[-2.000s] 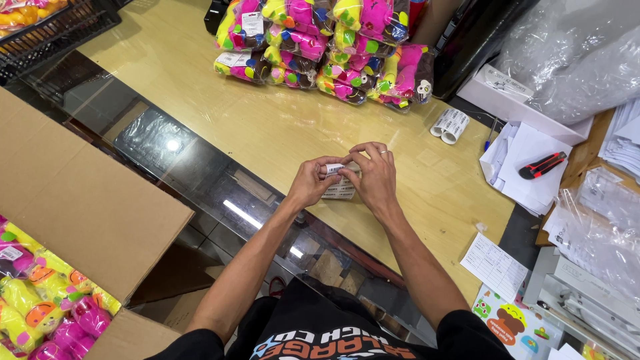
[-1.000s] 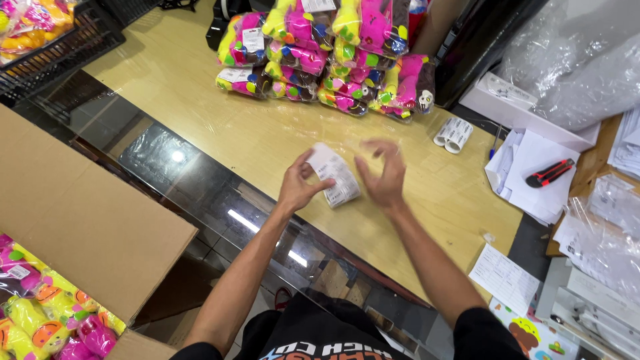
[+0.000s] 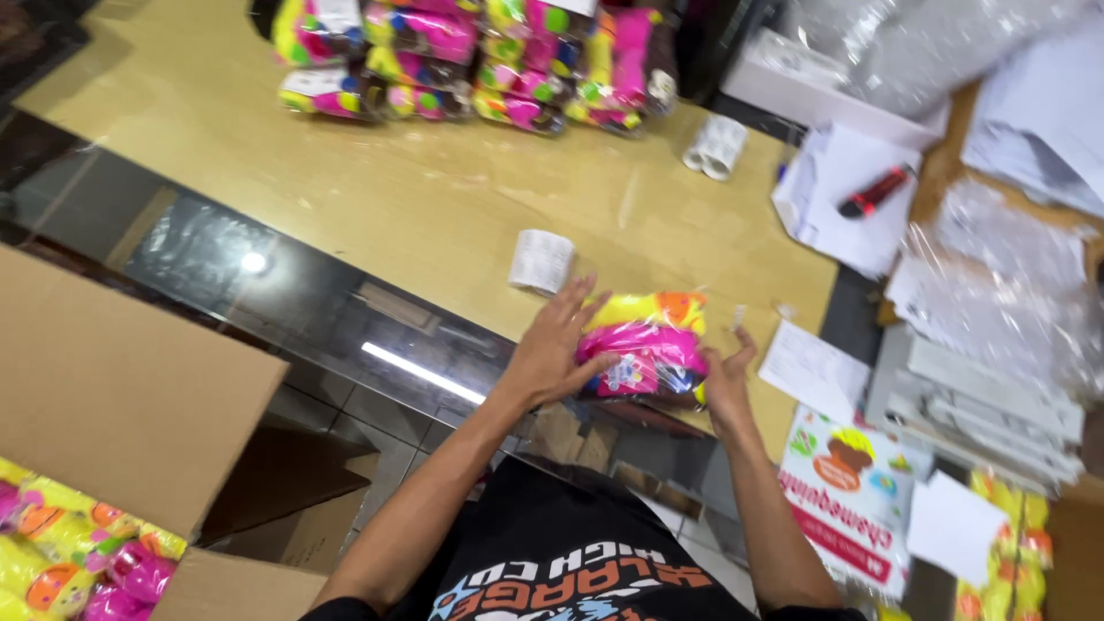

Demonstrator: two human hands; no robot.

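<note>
A clear plastic bag of yellow and pink plush toys (image 3: 645, 347) lies at the near edge of the wooden tabletop, between my two hands. My left hand (image 3: 556, 349) rests against its left side, fingers spread and thumb over the front. At the right side, my right hand (image 3: 729, 379) has its fingertips at the bag's edge, partly blurred; how firmly they hold cannot be told. Just beyond my left hand, a curled strip of printed white labels (image 3: 542, 260) sits on the table. A row of similar bagged toys (image 3: 517, 73) is stacked at the far edge.
Two small rolls of labels (image 3: 716, 147) stand near the far right. Papers carry a red and black box cutter (image 3: 875, 191). An open cardboard carton (image 3: 121, 379) with bagged toys is at the left. A glass-topped section (image 3: 345, 319) runs along the table's near side.
The label strip that was in my hands one second ago is on the table. A bag of plush toys has come between my hands, which have shifted toward the right.
</note>
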